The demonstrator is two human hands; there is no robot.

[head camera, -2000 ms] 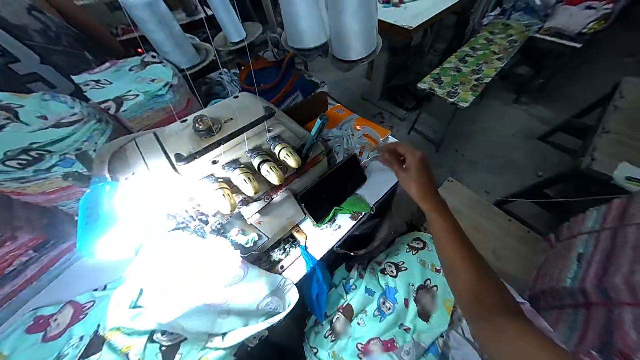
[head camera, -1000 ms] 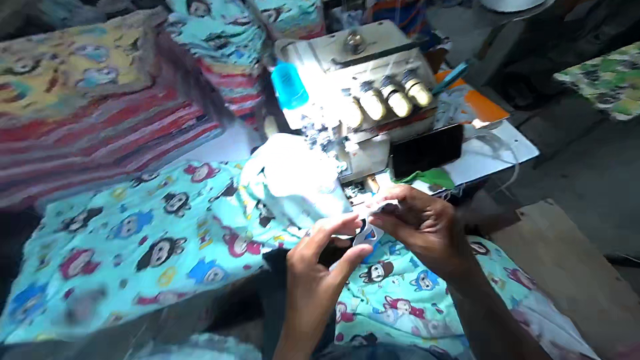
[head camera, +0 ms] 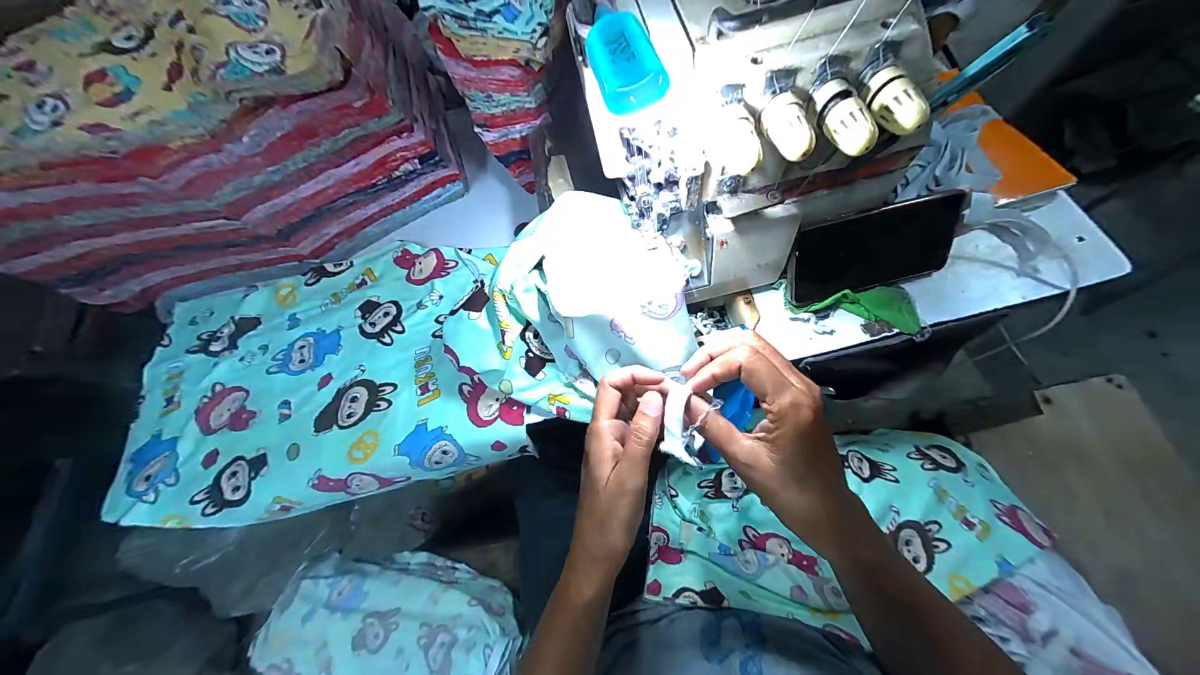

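Observation:
My left hand (head camera: 623, 441) and my right hand (head camera: 764, 412) meet in front of the sewing machine (head camera: 787, 178), their fingertips pinching a small strip of white fabric (head camera: 677, 422) between them. Loose threads hang from the strip. Just behind the fingers, mint printed cloth (head camera: 356, 375) bunches up by the machine's needle area, brightly lit, and spreads flat to the left. More of the printed cloth (head camera: 900, 506) lies beneath my right forearm.
Stacks of folded fabric (head camera: 225, 187) rise at the left. A blue plastic piece (head camera: 626, 61) is on the machine. A dark phone (head camera: 877, 246), a green cloth (head camera: 877, 305) and an orange sheet (head camera: 1022, 155) lie at the right. Another cloth pile (head camera: 384, 609) sits low at the front.
Two seconds ago my right hand was out beside the phone with its fingers apart; now both hands hold the white strip together. The view has swung left and closer.

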